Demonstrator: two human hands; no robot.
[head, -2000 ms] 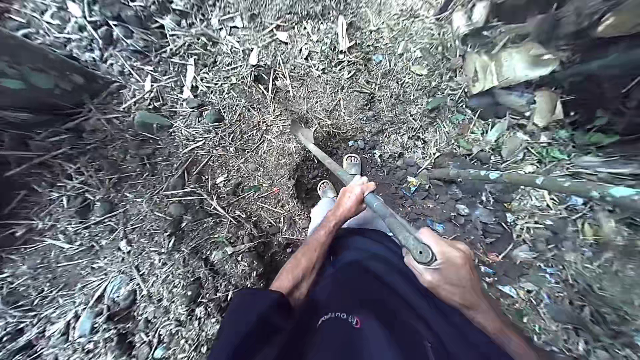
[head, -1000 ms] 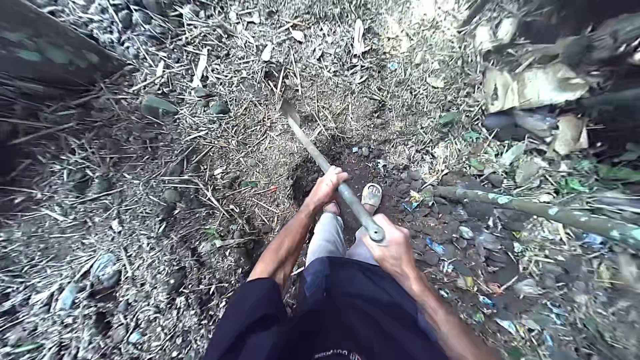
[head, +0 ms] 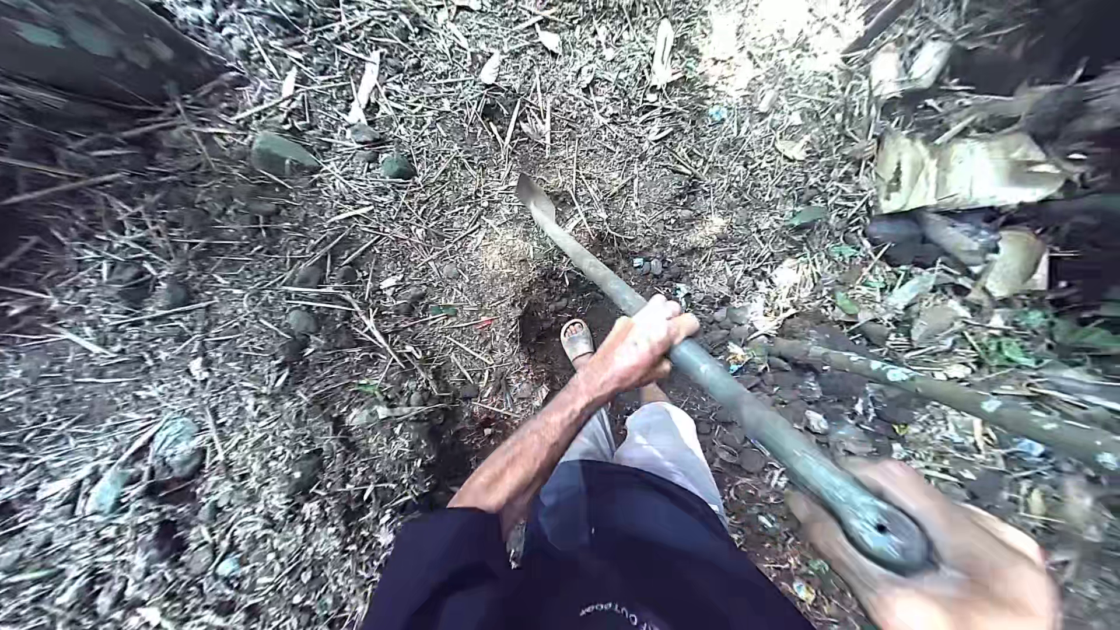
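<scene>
A long-handled digging tool with a narrow metal blade (head: 537,203) slants across the head view, blade at the upper middle, just over or on the littered soil. My left hand (head: 646,343) is closed around the middle of its worn shaft (head: 731,394). At the lower right my right hand (head: 949,551), blurred, wraps the thick butt end, which has a small hole; part of its grip is hidden under the shaft. Below the shaft one sandaled foot (head: 577,339) shows beside a dark hollow in the soil (head: 547,319).
A pole or branch (head: 945,394) lies on the ground at the right. Pale sheath-like debris (head: 971,171) is at the upper right, a dark trunk or log (head: 96,48) at the upper left. Stones, such as a greenish one (head: 282,154), and dry stalks litter the ground.
My right hand and the tool's butt end have moved outward to the lower right since one second ago. Both hands have stayed on the shaft. Two sandals showed earlier; one shows now.
</scene>
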